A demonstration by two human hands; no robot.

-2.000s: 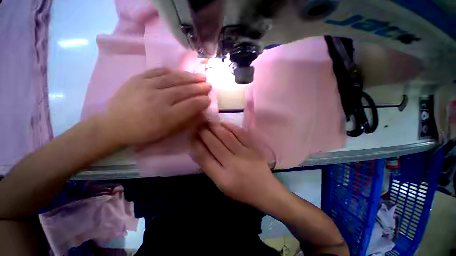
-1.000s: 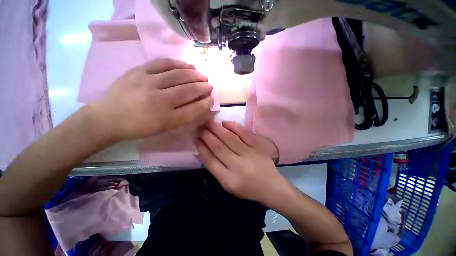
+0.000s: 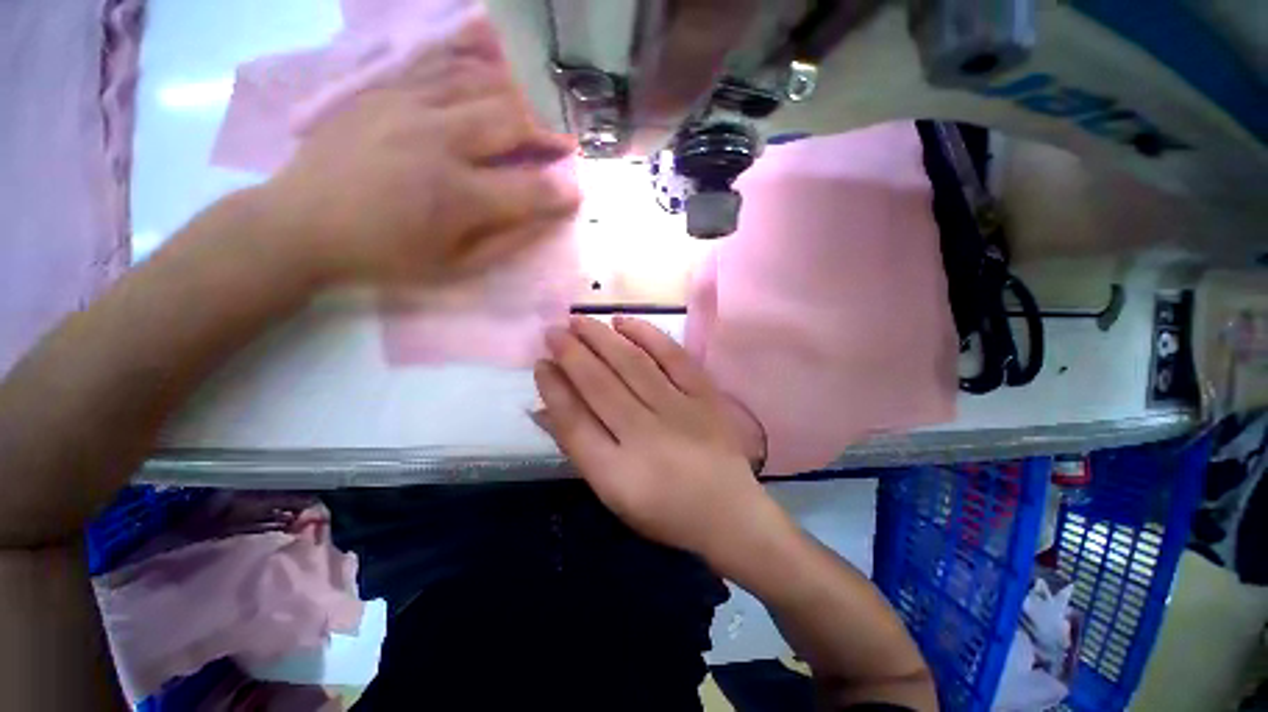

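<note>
The pink garment panel (image 3: 466,327) lies left of the needle area, under and around my left hand (image 3: 431,174). My left hand is blurred, its fingers bent against the fabric beside the presser foot; whether it pinches the fabric is unclear. My right hand (image 3: 640,417) lies flat, palm down, on the white table (image 3: 459,417) below the dark slot of the needle plate (image 3: 633,285), fingers close together. The sewing machine head (image 3: 848,91) is above, its lamp glaring over the needle. The small pink pieces (image 3: 848,306) lie right of the needle plate.
Black-handled shears (image 3: 998,320) lie on a dark strip right of the small pieces. Pink panels (image 3: 49,209) are stacked at the far left. Blue crates (image 3: 960,556) stand below the table at right. Crumpled pink fabric (image 3: 230,591) lies low at left.
The panel and my left hand have moved up, away from the table's front edge, uncovering white table and more of the needle plate. My right hand stays in nearly the same place.
</note>
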